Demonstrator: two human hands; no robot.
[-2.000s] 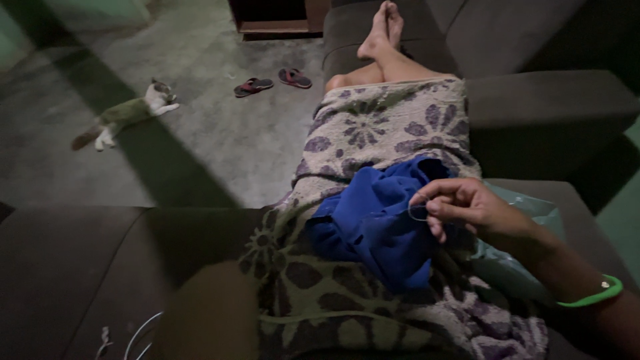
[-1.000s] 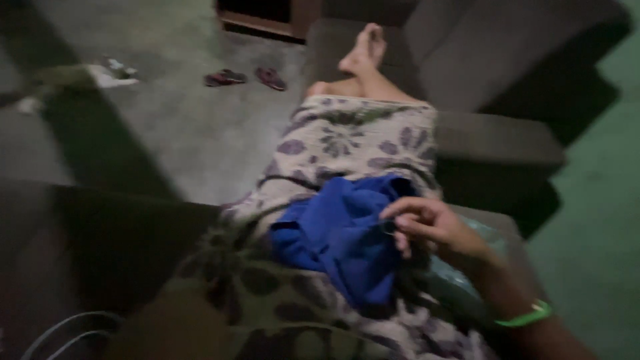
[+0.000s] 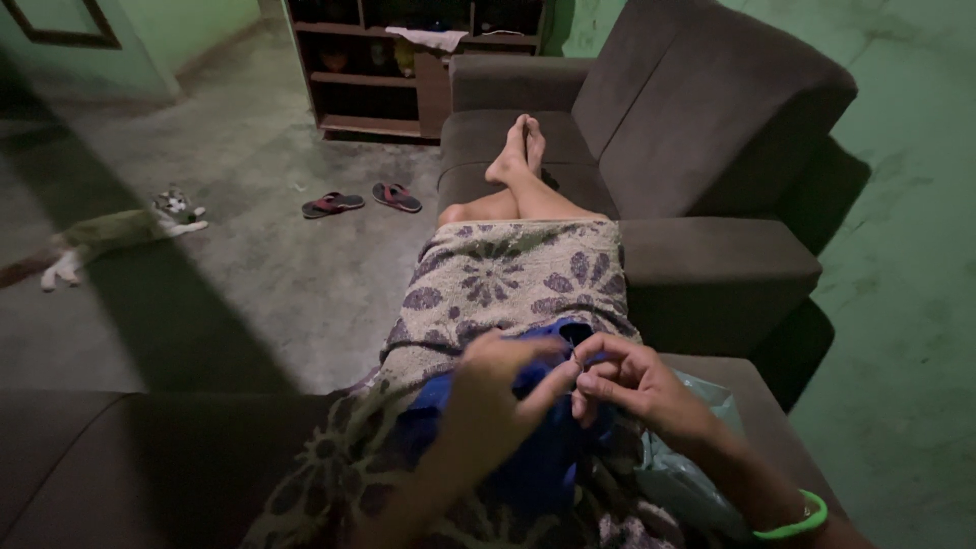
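Note:
Blue cloth [image 3: 534, 465] lies bunched on a floral-patterned towel [image 3: 496, 267] that covers the lap and thighs. Above the cloth, my right hand [image 3: 633, 381] pinches a very thin item, perhaps a needle or thread, between thumb and fingertips. A green band circles that wrist. My left hand [image 3: 503, 389], blurred by motion, reaches in from the left with its thumb and index finger apart, their tips at or close to the right fingertips. Whether it holds anything cannot be made out. Both hands and forearms hide part of the cloth.
A translucent plastic bag [image 3: 686, 480] sits right of the cloth, partly behind my right forearm. Bare crossed legs rest on a dark sofa [image 3: 717, 244]. Two flip-flops [image 3: 333, 204] and a lying cat [image 3: 114, 232] are on the floor at left, with a wooden shelf unit [image 3: 366, 78] beyond.
My left hand has come into view beside my right hand, over the blue cloth. My right hand keeps its pinch. The view has shifted, showing more of the sofa and shelf unit.

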